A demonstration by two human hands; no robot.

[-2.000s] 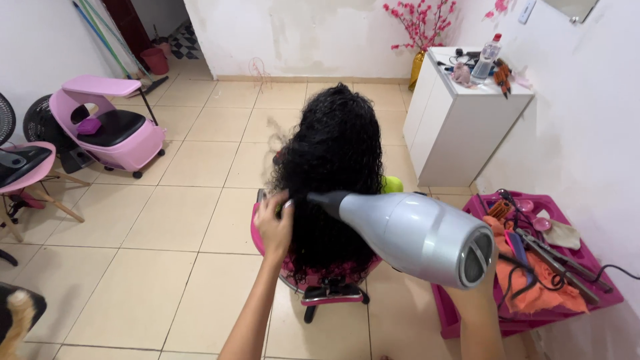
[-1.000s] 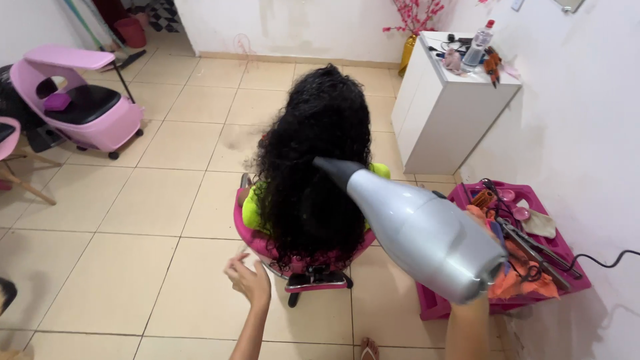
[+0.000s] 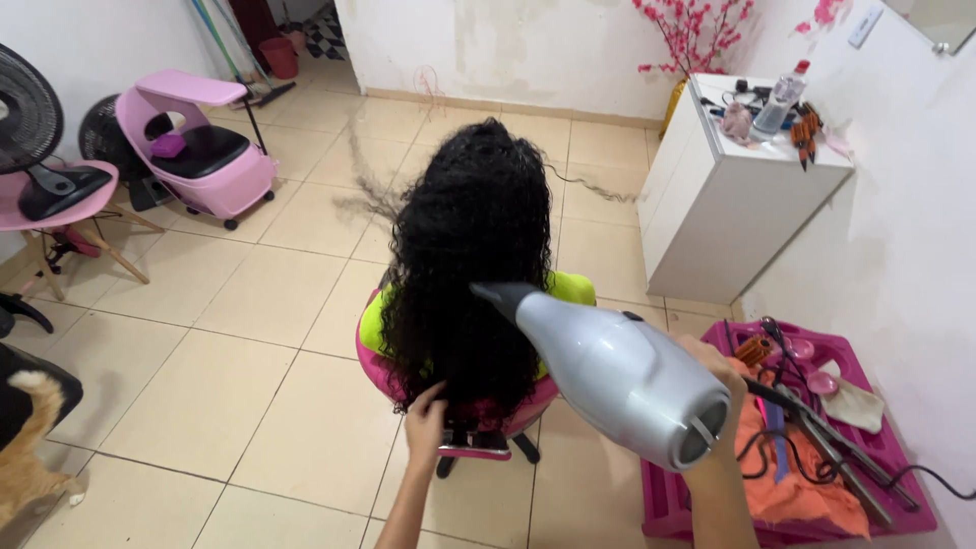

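A person with long black curly hair sits facing away in a pink salon chair, wearing a bright yellow-green top. My right hand is shut on a silver hair dryer, partly hidden behind its body. The dryer's black nozzle points at the back of the hair. Low on the left, my left hand touches the ends of the hair; whether its fingers grip any strands cannot be told.
At right, a pink trolley holds an orange towel, flat irons, brushes and cords. Behind it stands a white cabinet with a bottle. On the left are a pink wheeled stool, a fan and an orange cat.
My left hand was up at the hair, then came away low with fingers apart, and now touches the hair's lower ends. The dryer stays in my right hand.
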